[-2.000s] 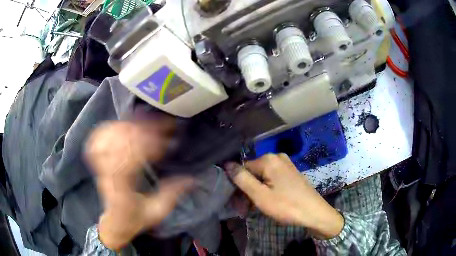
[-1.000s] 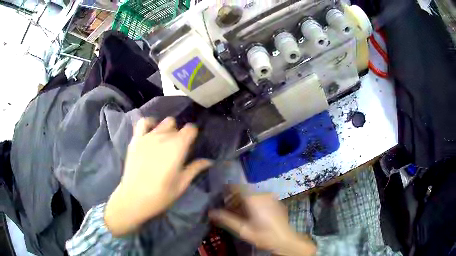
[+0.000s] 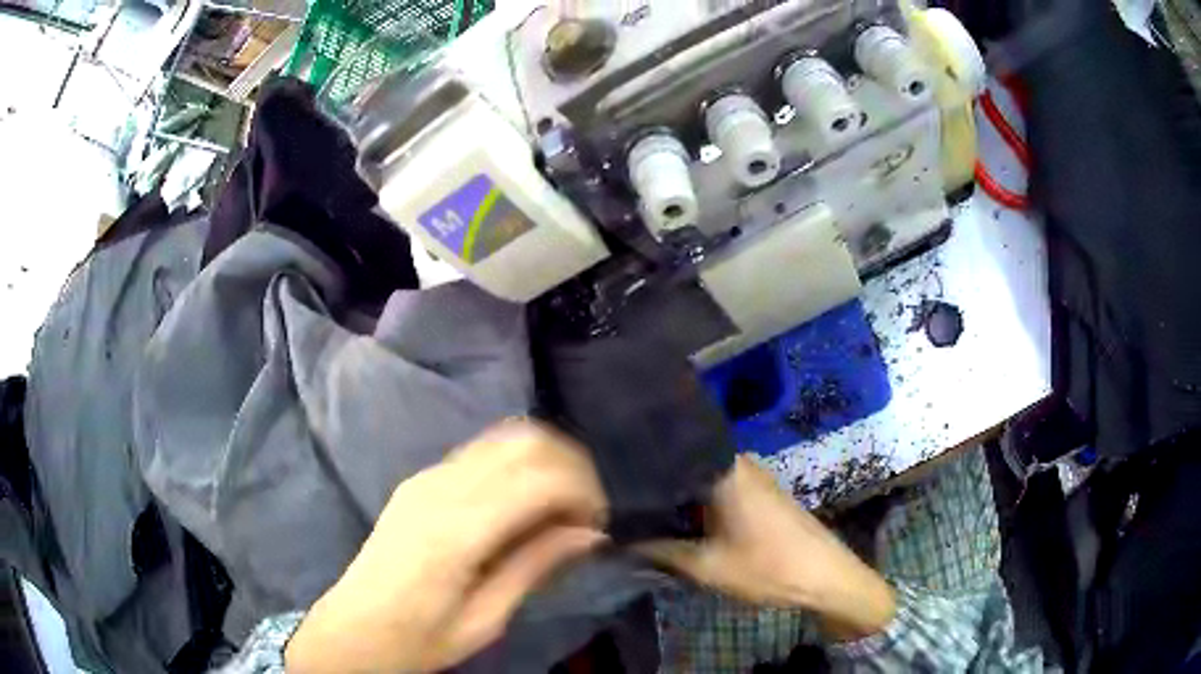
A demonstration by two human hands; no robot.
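Note:
A black fabric panel lies in front of the overlock machine, its upper end at the needle area under the labelled head. Grey cloth is heaped left of it. My left hand is slightly blurred, with its fingers closed on cloth at the panel's lower left edge. My right hand holds the panel's lower right edge, its fingertips partly hidden by the black cloth. The presser foot cannot be made out.
A blue tray with dark trimmings sits at the white table's front edge. Red-orange scissor loops lie right of the machine. Dark garments hang at the right. A green basket stands behind.
The black panel now lies spread between the hands, partly over the blue tray. My left hand has moved down and right off the grey heap; my right hand has moved up and right.

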